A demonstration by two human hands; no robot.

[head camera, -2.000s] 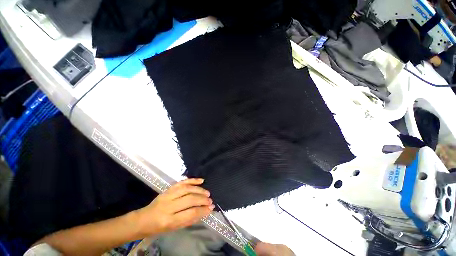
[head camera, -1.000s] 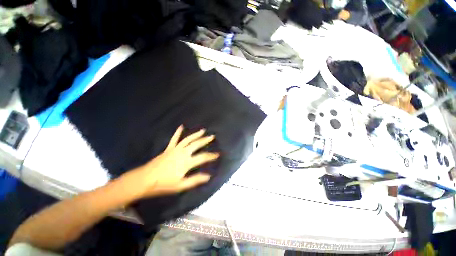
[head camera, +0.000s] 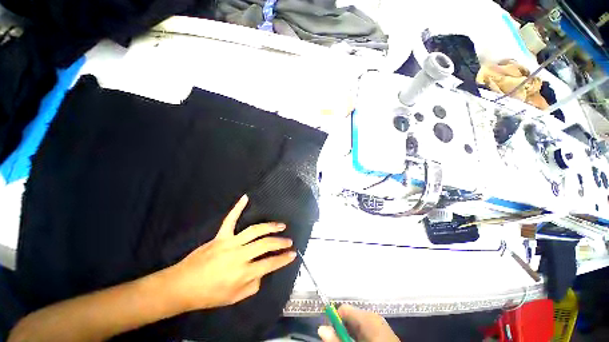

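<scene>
The large black fabric panel (head camera: 133, 180) lies on the white table at the left, its right edge a little left of the sewing machine head (head camera: 380, 127). My left hand (head camera: 224, 264) lies flat on the panel, fingers spread. My right hand (head camera: 364, 326) is cut off by the bottom edge and grips a green-handled tool (head camera: 338, 323), whose thin metal shaft points up-left to the panel's right edge. I cannot tell if it is scissors. The presser foot and needle area is hard to make out.
A small black tray (head camera: 452, 229) sits beside the machine head. A brown-handled tool (head camera: 524, 262) lies near the front edge by the measuring tape (head camera: 414, 304). Grey cloth (head camera: 327, 23) lies at the back, tan scraps (head camera: 511, 79) behind the machine. A red object (head camera: 527, 320) is at the lower right.
The view has shifted right. My left hand stays on the panel, which now lies nearer the machine head. My right hand has come back into view with the green-handled tool, at the panel's edge.
</scene>
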